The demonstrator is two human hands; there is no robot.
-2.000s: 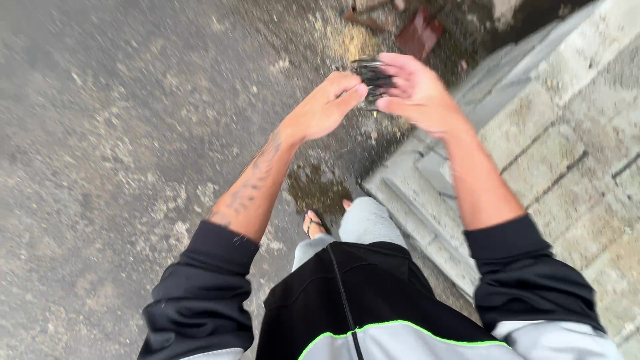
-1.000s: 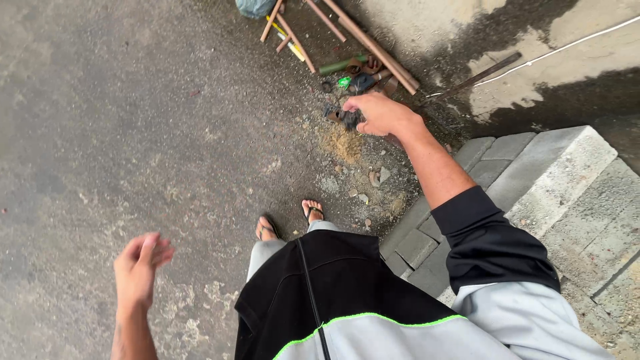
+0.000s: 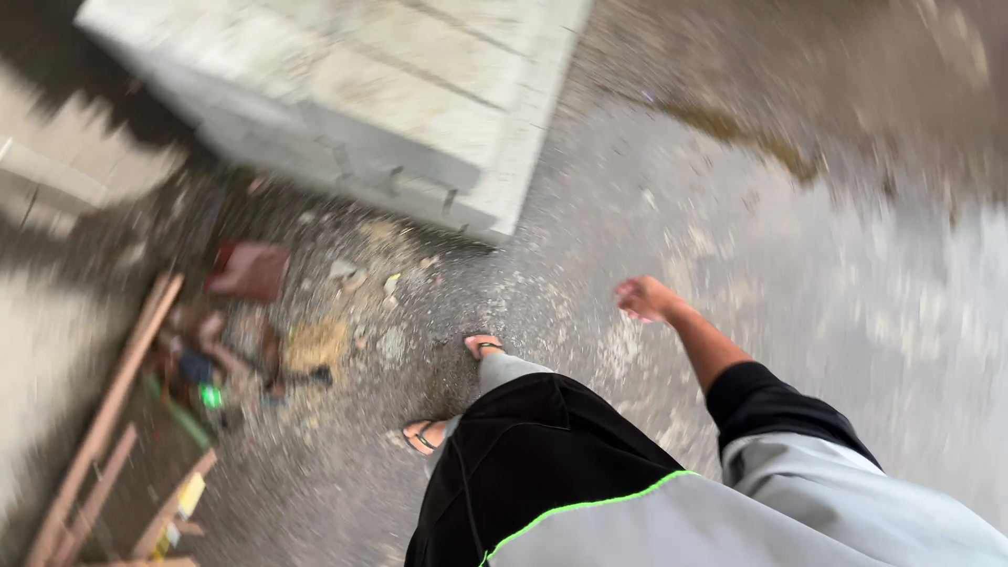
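My right hand (image 3: 646, 299) hangs over the wet concrete ground at the right of my body, with its fingers partly curled and blurred. Nothing shows in it, though its palm side is only partly seen. My left hand is out of the picture. A small dark object (image 3: 320, 376) lies on the ground beside a straw-coloured patch (image 3: 315, 346), left of my sandalled feet. Close by it is a blurred heap of scrap (image 3: 224, 346) with a bright green item (image 3: 210, 395) in it.
A low grey block structure (image 3: 441, 87) stands ahead, its corner near my feet. Long brown bars (image 3: 106, 409) lie at the left. A reddish-brown piece (image 3: 249, 272) and rubble lie between them and the blocks. Wet ground (image 3: 787, 315) spreads to the right.
The view has swung strongly to the right. The dark bundle between my hands two seconds ago is no longer seen there. My left hand has left the picture.
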